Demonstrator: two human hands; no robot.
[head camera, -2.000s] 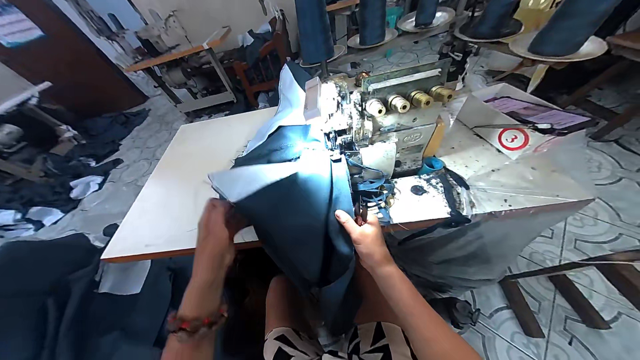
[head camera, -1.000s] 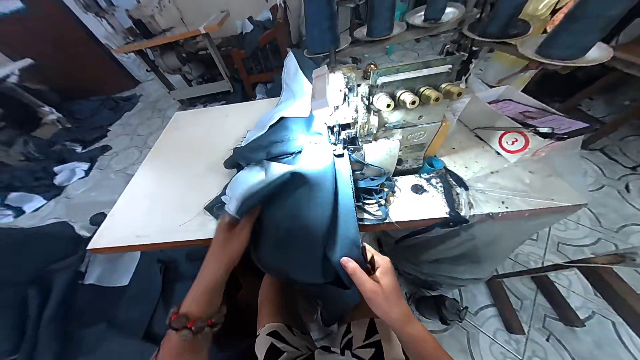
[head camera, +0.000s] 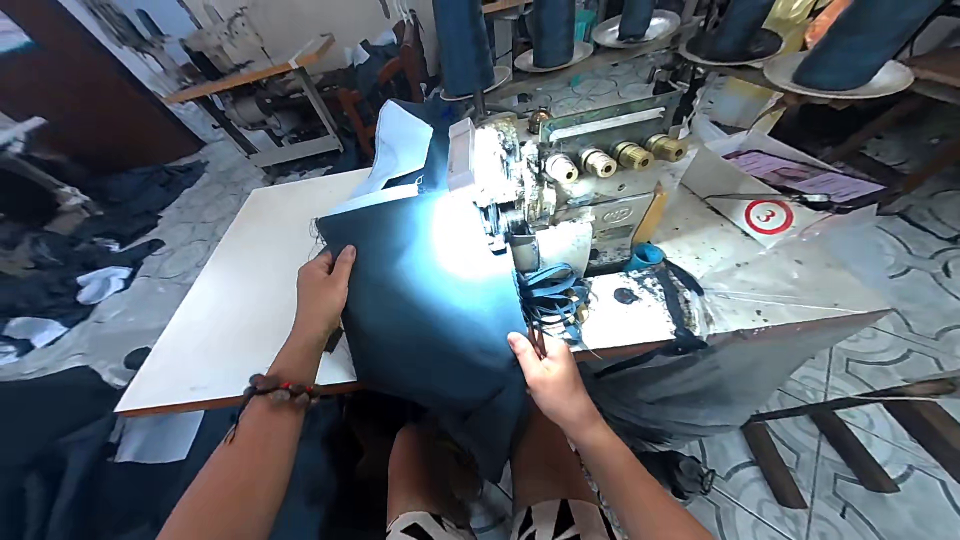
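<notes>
A dark blue denim piece (head camera: 427, 322) lies spread under the lit head of an overlock sewing machine (head camera: 615, 202) and hangs over the table's front edge toward my lap. My left hand (head camera: 324, 289) holds its left edge, thumb on top. At its right edge, below the machine, my right hand (head camera: 549, 371) pinches the cloth between thumb and fingers. A paler cloth part (head camera: 403, 142) stands folded up behind, left of the machine head. Trimmed blue fabric strips (head camera: 555, 296) bunch beside the cloth's right edge. The needle area is hidden by glare.
The white table top (head camera: 225, 300) extends to the left. A small blue cup-like object (head camera: 645, 256) and a plastic-covered card (head camera: 769, 214) sit to the right. Large thread cones (head camera: 553, 34) stand behind. Dark fabric heaps (head camera: 127, 217) lie on the floor at left, wooden slats (head camera: 855, 450) at lower right.
The cloth, bunched and folded over earlier, now lies flatter and spread open. My left hand has moved up along its left edge. My right hand remains on the right edge.
</notes>
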